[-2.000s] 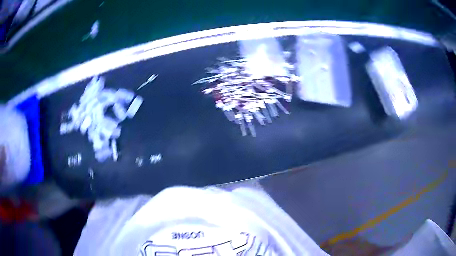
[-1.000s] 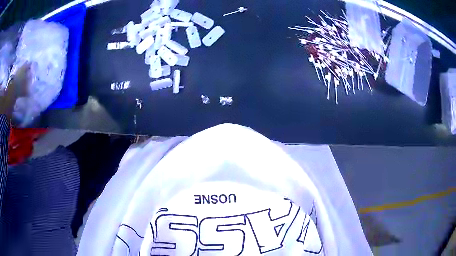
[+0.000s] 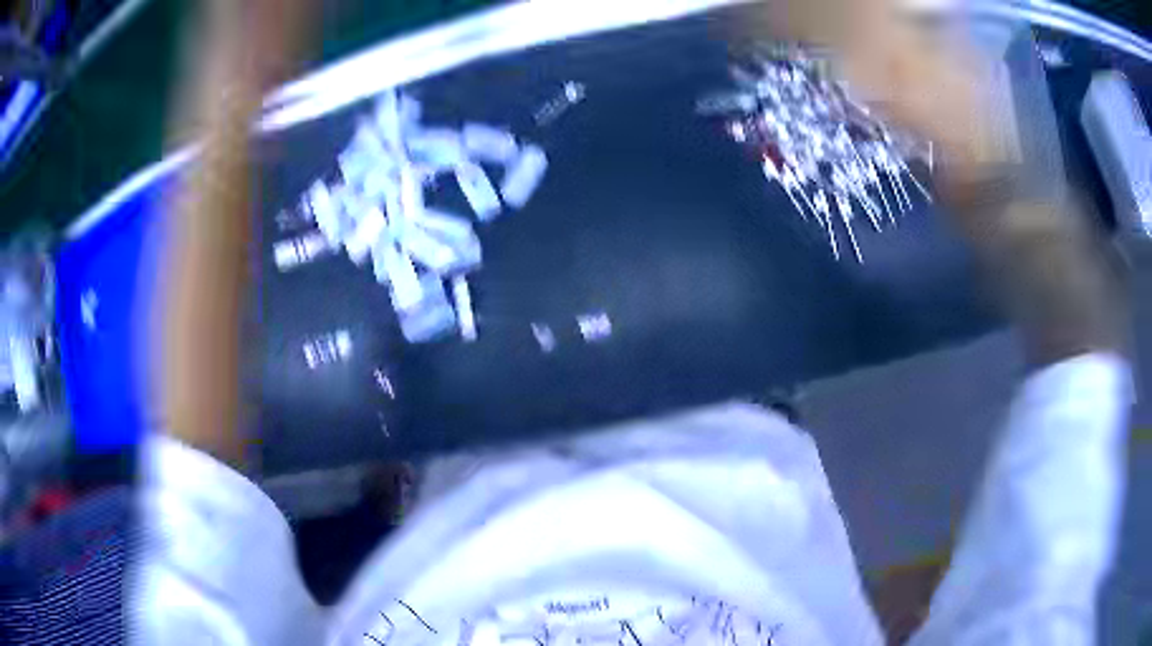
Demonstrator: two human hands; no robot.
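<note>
A pile of white oblong plastic housings (image 3: 423, 221) lies at centre-left on the dark bench. A fanned heap of thin white wire leads (image 3: 821, 133) with some red parts lies at right. My left forearm crosses the left side upward, and the hand is cut off by the top edge. My right hand (image 3: 878, 57) is blurred and partly cut off at the top, above and right of the lead heap. Its fingers and anything in them cannot be made out.
Small silver parts (image 3: 594, 327) lie below the pile, with a short row (image 3: 327, 350) further left. A blue tray (image 3: 108, 334) stands at far left, partly behind my left forearm. A long white object (image 3: 1122, 145) lies at far right. A person's striped dark clothing shows lower left.
Both my arms have come into view, raised toward the far edge. The clear bag with white parts no longer shows over the blue tray. The view has shifted and blurred.
</note>
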